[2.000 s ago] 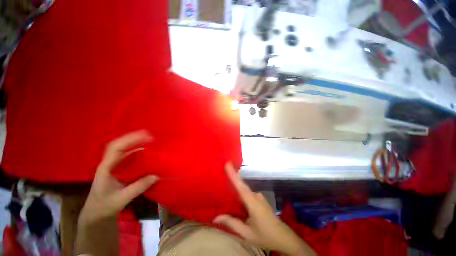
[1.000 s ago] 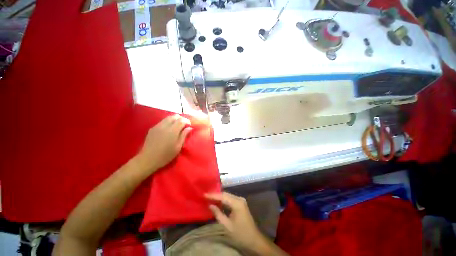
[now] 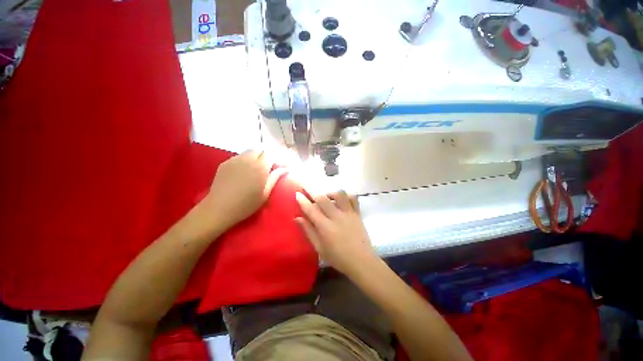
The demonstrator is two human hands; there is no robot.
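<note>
The red garment panel (image 3: 92, 162) lies spread left of the needle. A small red garment piece (image 3: 264, 254) lies over its right part and hangs past the table's front edge. The white sewing machine (image 3: 451, 84) stands at the right; glare hides its needle and presser foot. My left hand (image 3: 243, 185) is bare, just left of the glare, fingers bent on the cloth, pinching its edge. My right hand (image 3: 335, 225) is bare, right of it, with fingertips on the small piece's right edge near the needle; whether it grips is unclear.
Orange-handled scissors (image 3: 551, 204) hang at the machine's right. A red thread bobbin (image 3: 518, 37) sits on the machine's head. Cardboard with printed tape (image 3: 204, 21) lies behind. Below the table are blue plastic (image 3: 493, 282) and a red cloth heap (image 3: 536, 324).
My right hand has moved from the small piece's lower edge up toward the needle. My left hand first moved from the panel up to the needle area and stays there. The view has shifted.
</note>
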